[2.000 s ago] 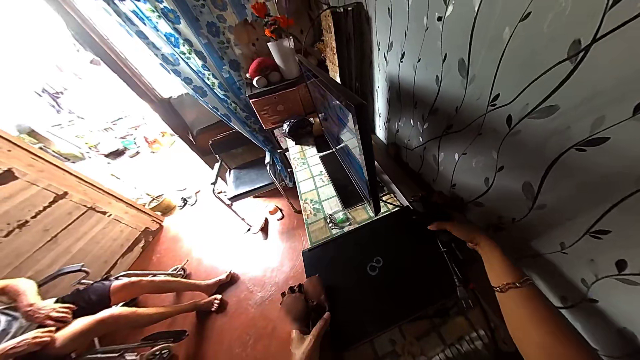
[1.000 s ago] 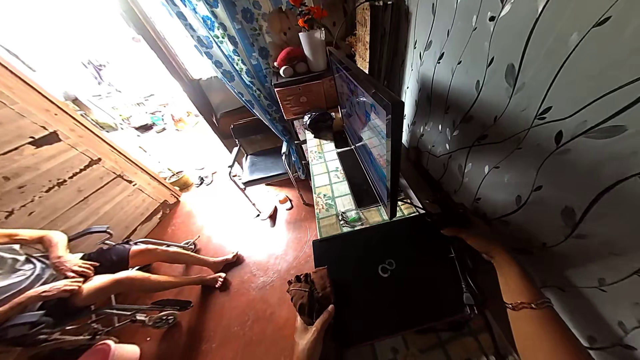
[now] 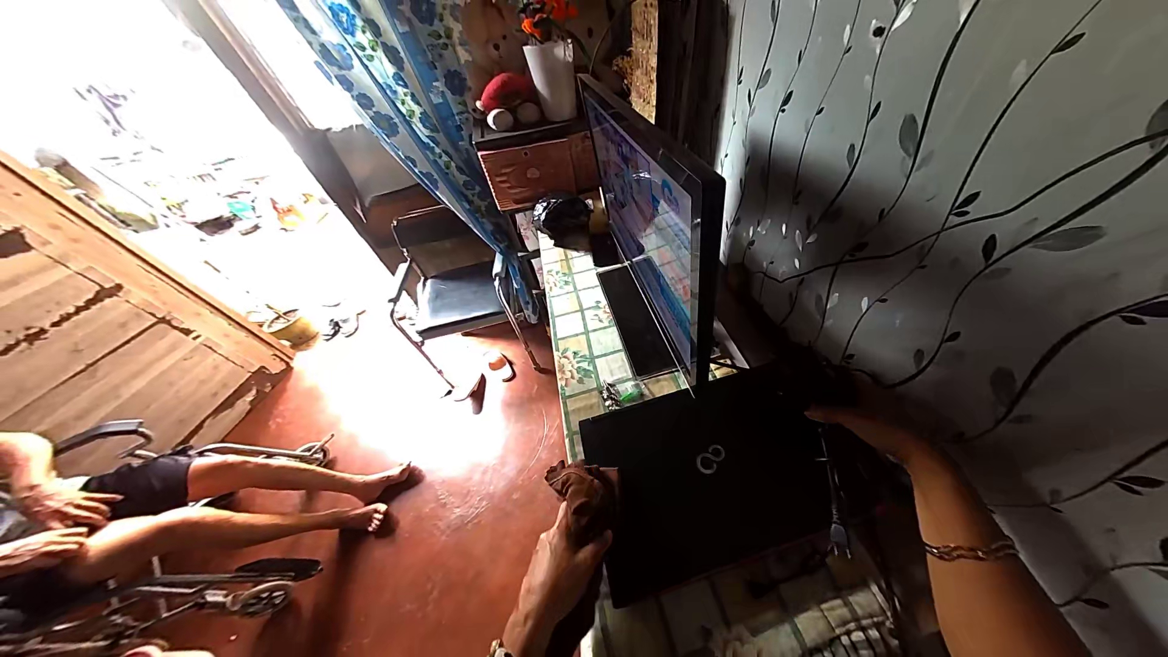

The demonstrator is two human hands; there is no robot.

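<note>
A black Fujitsu laptop (image 3: 707, 493), lid side up, rests on a table (image 3: 579, 310) with a checked, flowered cover. My left hand (image 3: 566, 557) is closed around a crumpled brown cloth (image 3: 584, 493) at the laptop's left edge. Toward the wall, my right hand (image 3: 853, 415) reaches to the laptop's far right corner; its fingers lie in dark shadow, so whether they grip anything is unclear. A cable with a plug (image 3: 838, 529) lies by the laptop's right side. Just beyond the laptop stands a large flat television (image 3: 652, 219) with its screen lit.
A person's legs (image 3: 265, 493) in a wheelchair (image 3: 260, 598) are at the lower left. A black chair (image 3: 461, 292) stands beside the table, near a blue flowered curtain (image 3: 401, 100). Beyond the television, a wooden cabinet (image 3: 529, 173) bears a white vase (image 3: 551, 80) and a red plush toy (image 3: 508, 94).
My left hand with the brown cloth stays beside the laptop's left edge, and my right hand stays near its far right corner. The view has shifted somewhat.
</note>
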